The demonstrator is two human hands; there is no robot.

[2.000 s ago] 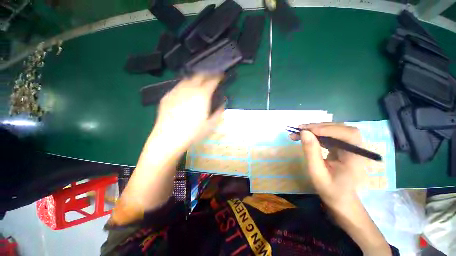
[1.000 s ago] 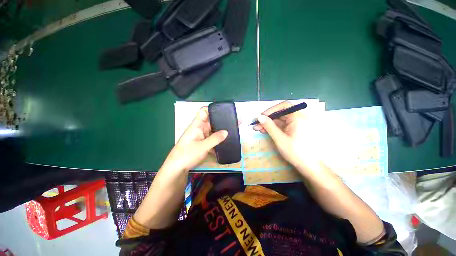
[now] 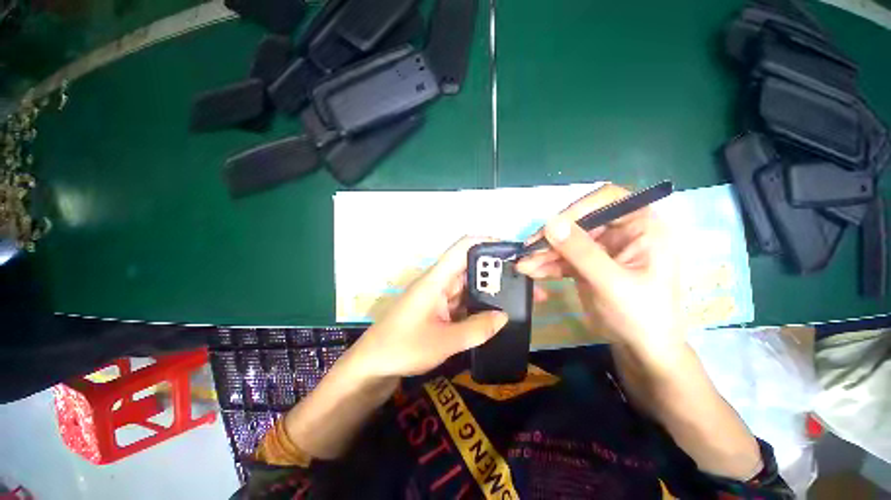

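My left hand [image 3: 430, 317] holds a black phone case [image 3: 501, 332] upright in front of my chest, thumb across its face. A pale camera plate [image 3: 488, 274] with dark round holes shows at the case's top end. My right hand [image 3: 611, 269] holds dark tweezers [image 3: 625, 206] like a pen, their tip at the case's top right edge beside the plate. Whether the tip holds a small piece cannot be told. White and tan patterned adhesive sheets [image 3: 391, 220] lie under both hands.
Loose black cases [image 3: 376, 90] lie at the upper left, and piled black cases [image 3: 813, 119] at the right. Small gold-coloured parts [image 3: 20, 166] lie at the far left. A red stool [image 3: 132, 405] and a dark woven basket [image 3: 269, 381] stand below the green bench [image 3: 147, 225].
My left hand first reached to the loose cases, then brought one back over the sheets. The case has since moved right and lower, its camera plate now showing. The tweezers have come to the case.
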